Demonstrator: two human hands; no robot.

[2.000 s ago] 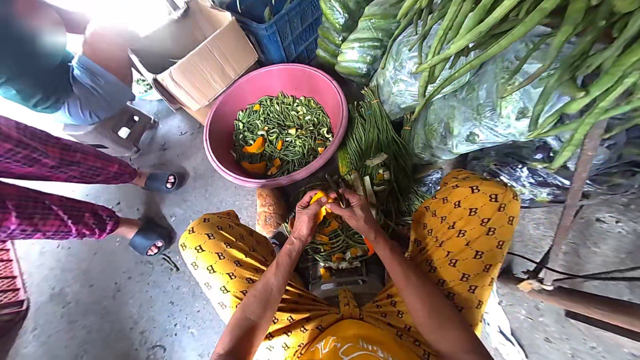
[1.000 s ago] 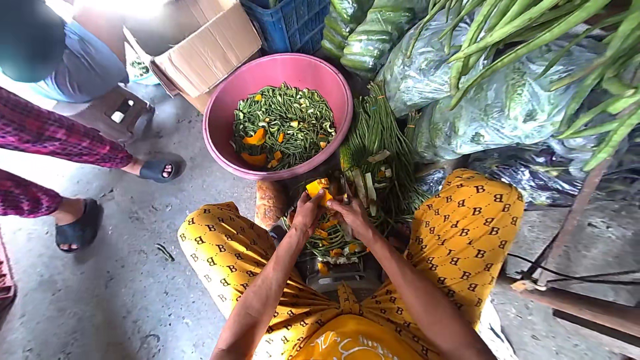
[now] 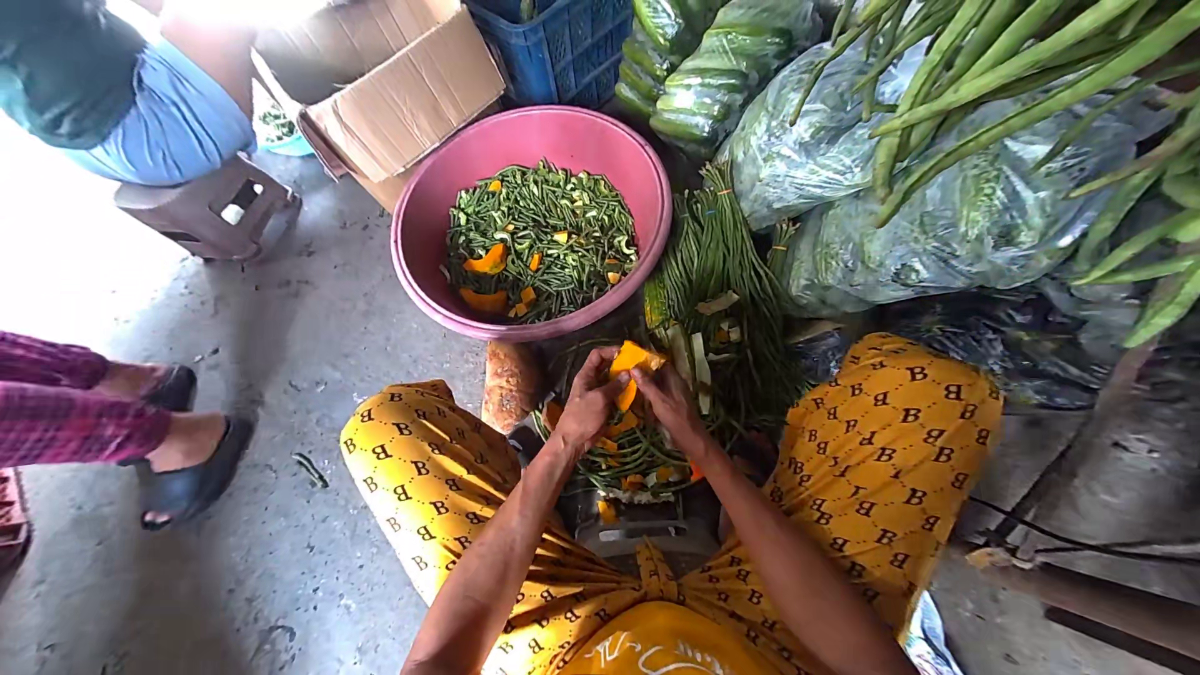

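Note:
Between my knees, my left hand [image 3: 591, 394] and my right hand [image 3: 667, 392] meet on a piece of orange pumpkin [image 3: 637, 358]. Whether a blade is in my right hand cannot be told. Below them lies a heap of long green beans [image 3: 628, 455] with orange pieces and peelings. A pink plastic tub [image 3: 412, 239] just beyond holds cut green beans [image 3: 534, 216] and pumpkin chunks [image 3: 487, 260]. Bundles of long beans [image 3: 717, 244] lie to the tub's right, with pale peel strips near my right hand. A brown, rough-skinned thing [image 3: 509, 382] rests below the tub.
An open cardboard box [image 3: 403, 108] and a blue plastic crate [image 3: 562, 56] stand behind the tub. Plastic bags of green vegetables [image 3: 937, 216] fill the right, under overhanging long pods [image 3: 1012, 75]. At left are a person on a plastic stool [image 3: 211, 208] and another person's sandalled feet [image 3: 202, 469].
My hands stay together at the pumpkin piece, which has turned between them. The person in patterned trousers at left has moved their feet.

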